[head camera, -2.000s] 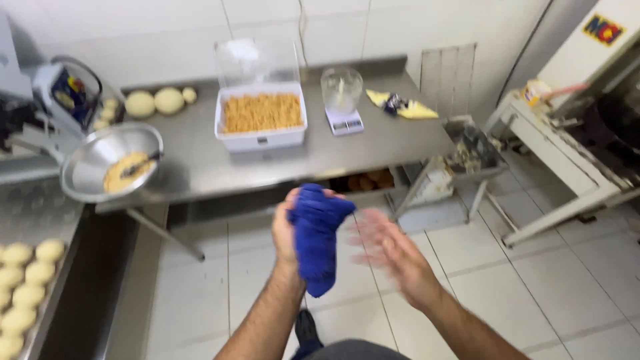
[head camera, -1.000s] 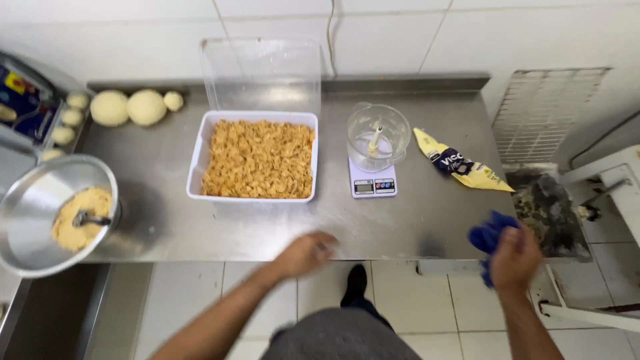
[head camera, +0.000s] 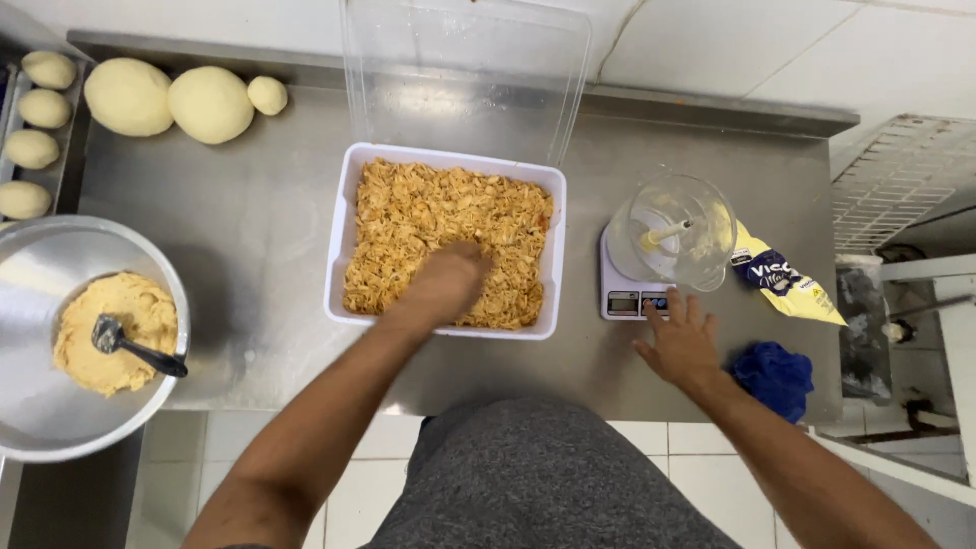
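Observation:
A white plastic tub (head camera: 560, 252) full of shredded, orange-tinted filling (head camera: 450, 198) stands mid-table. My left hand (head camera: 450, 282) is down at the filling, blurred, its fingertips hidden. My right hand (head camera: 681, 335) is spread, empty, with its fingertips at the buttons of a white digital kitchen scale (head camera: 610, 286). On that scale sits a clear plastic processor jug (head camera: 633, 229) with a central spindle. Right of the jug lies a yellow piping-style packet (head camera: 793, 286) bearing writing. A crumpled blue cloth (head camera: 774, 377) rests by my right wrist at the table's front edge.
Behind the tub stands a clear lid (head camera: 465, 91). Dough balls (head camera: 130, 97) sit at the back left, with smaller ones on a tray (head camera: 69, 145). A metal bowl (head camera: 179, 305) holds soft dough and a black-handled spatula (head camera: 141, 351). A wire rack (head camera: 888, 183) stands right of the steel table (head camera: 267, 191).
The blue cloth was in my right hand and now lies on the table. My right hand has moved to the scale, and my left hand has gone from the table's front edge to the filling.

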